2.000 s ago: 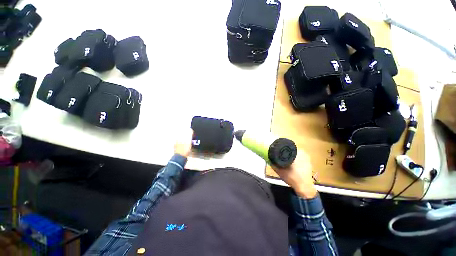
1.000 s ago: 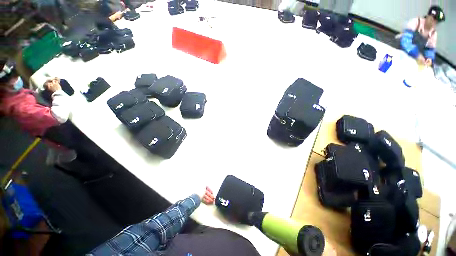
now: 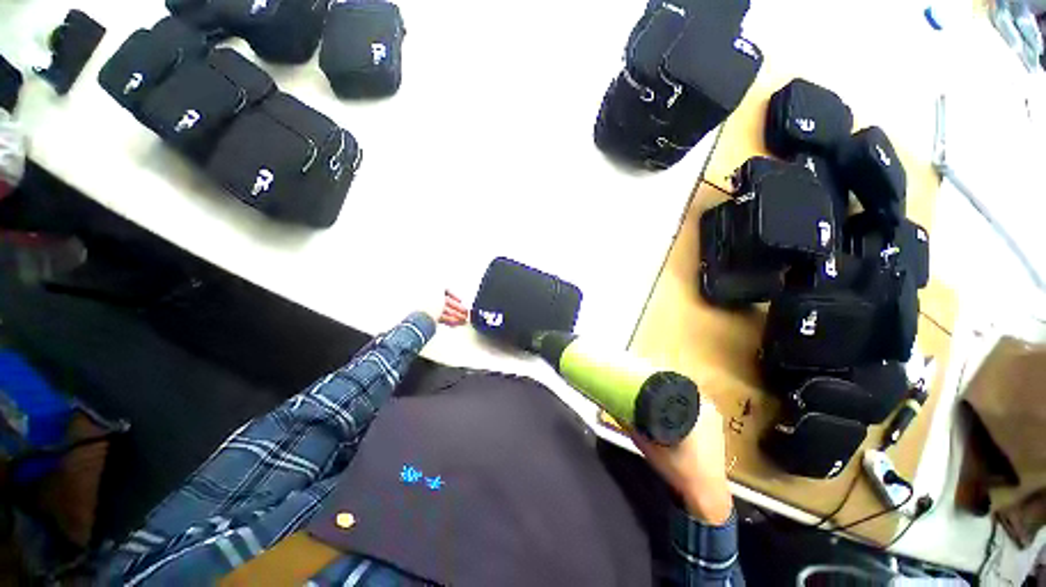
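Note:
A small black bag [image 3: 525, 300] with a white logo lies on the white table near its front edge. My left hand [image 3: 453, 308] is at the bag's left side, fingers apart; only part of it shows, and it does not appear to grip the bag. My right hand [image 3: 688, 453] is closed round a lime-green hot air gun [image 3: 602, 374] with a black rear cap. The gun's dark front end is at the bag's lower right edge; its nozzle tip is hard to make out.
Black bags [image 3: 247, 143] lie in a group at the left. A stack of black bags [image 3: 677, 86] stands at the back. More bags [image 3: 809, 327] are heaped on brown cardboard [image 3: 665, 327]. A power strip [image 3: 886, 479] with cords lies at the right edge, near brown material [image 3: 1009, 424].
The view has tilted down since one second ago, bringing my right hand back into the picture. The bag remains near the table's front edge, with the gun still at its lower right.

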